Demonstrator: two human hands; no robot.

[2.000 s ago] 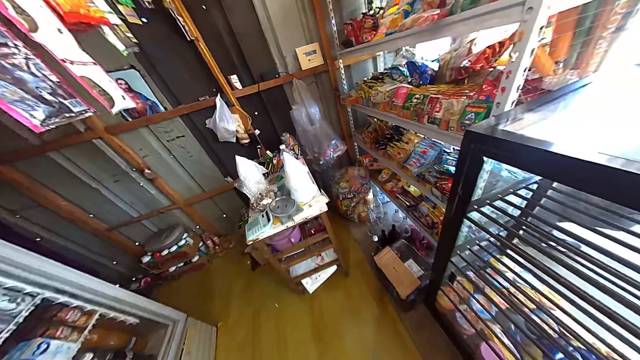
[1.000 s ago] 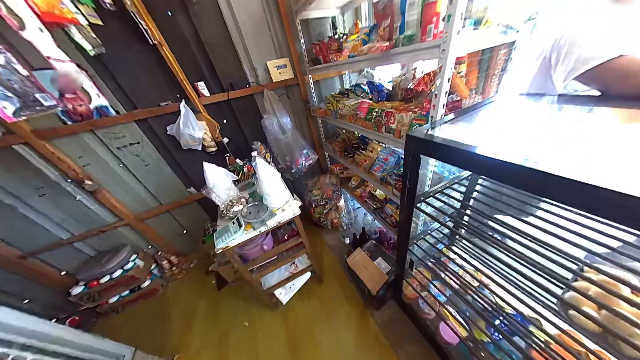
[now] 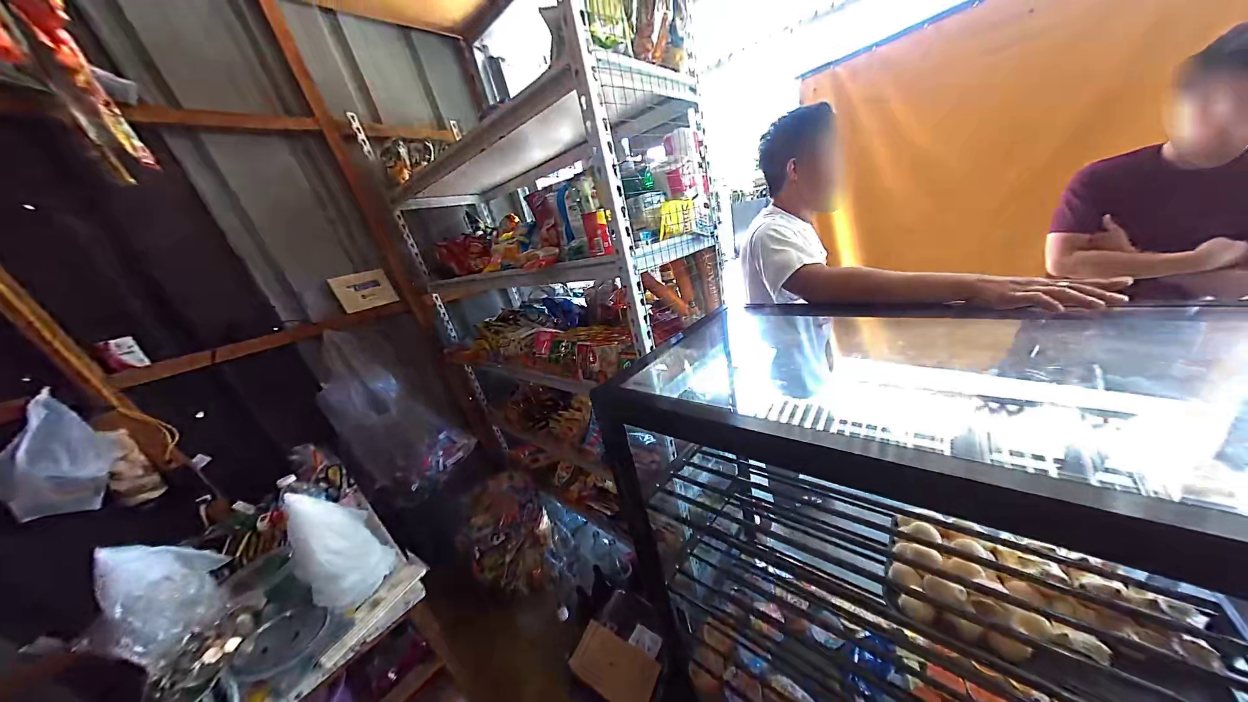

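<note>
Neither my left hand nor my right hand shows in the head view, so what they hold or touch is hidden. A glass-topped display case (image 3: 829,429) with a black frame stands at the right, and bread rolls (image 3: 965,585) lie on a tray behind its bars. At the lower left, a small wooden table (image 3: 390,604) bears white plastic bags (image 3: 336,551), coins (image 3: 205,648) and a round grey dish (image 3: 281,643). A person in a white shirt (image 3: 785,253) rests a hand on the glass top. Another person in a dark red shirt (image 3: 1121,210) leans at the far side.
Metal shelving (image 3: 609,195) with packaged snacks stands behind the case. An open cardboard box (image 3: 616,658) is on the floor beside the case. Clear plastic bags (image 3: 375,414) hang by the wall, above a large bag of wrappers (image 3: 507,531). An orange sheet (image 3: 975,136) hangs behind the people.
The view has swung up and right, from the small table to the display case. Two people now show behind it; one second ago only part of a person in white was visible at the upper right.
</note>
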